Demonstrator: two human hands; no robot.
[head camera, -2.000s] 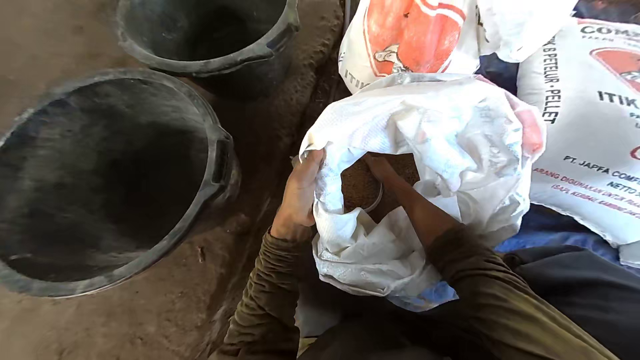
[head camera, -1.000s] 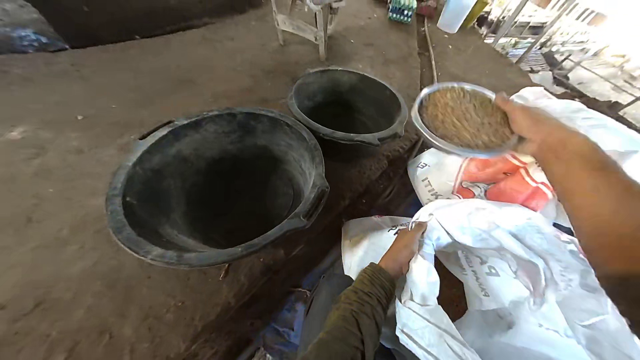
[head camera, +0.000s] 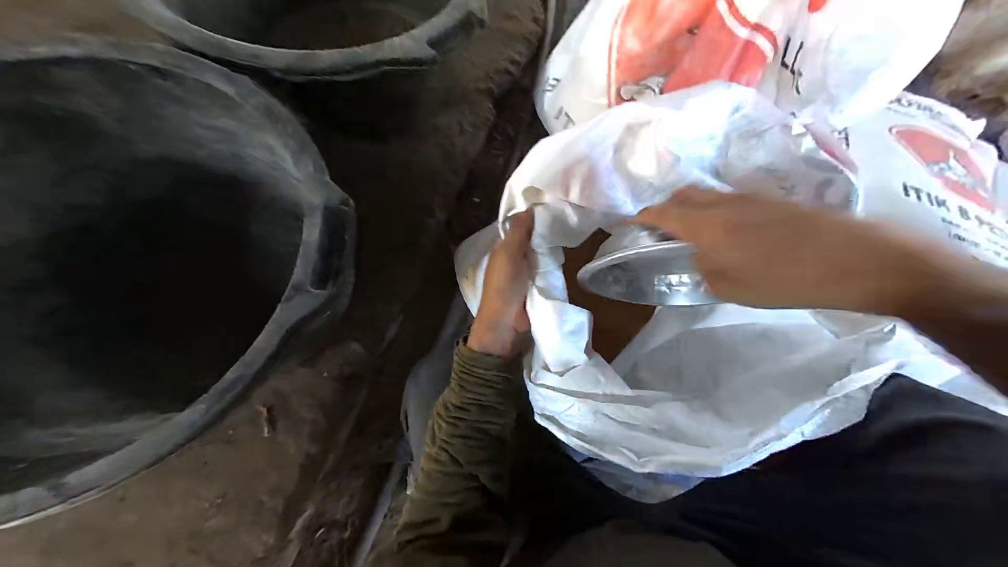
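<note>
An open white woven plastic sack (head camera: 701, 433) stands before me, its rim rolled and crumpled. My left hand (head camera: 508, 287) grips the left side of that rim. Over the sack's mouth, my right hand (head camera: 732, 244), blurred, holds a shiny metal bowl (head camera: 654, 276) by its edge, tilted, with its bare inner wall partly showing. Brown feed (head camera: 614, 319) shows in shadow inside the sack, below the bowl. The fingertips of my right hand are partly hidden against the bowl and plastic.
A large black tub (head camera: 323, 236) stands on the dirt floor at the left, with a second black tub (head camera: 346, 61) behind it. Another white sack with a red print (head camera: 685, 47) is beyond the open one, and a further printed sack (head camera: 937, 173) lies at the right.
One second ago my right hand held the bowl full of grainy feed above the printed sack; now the bowl is over the open sack's mouth, and no feed shows in it. The view has swung down.
</note>
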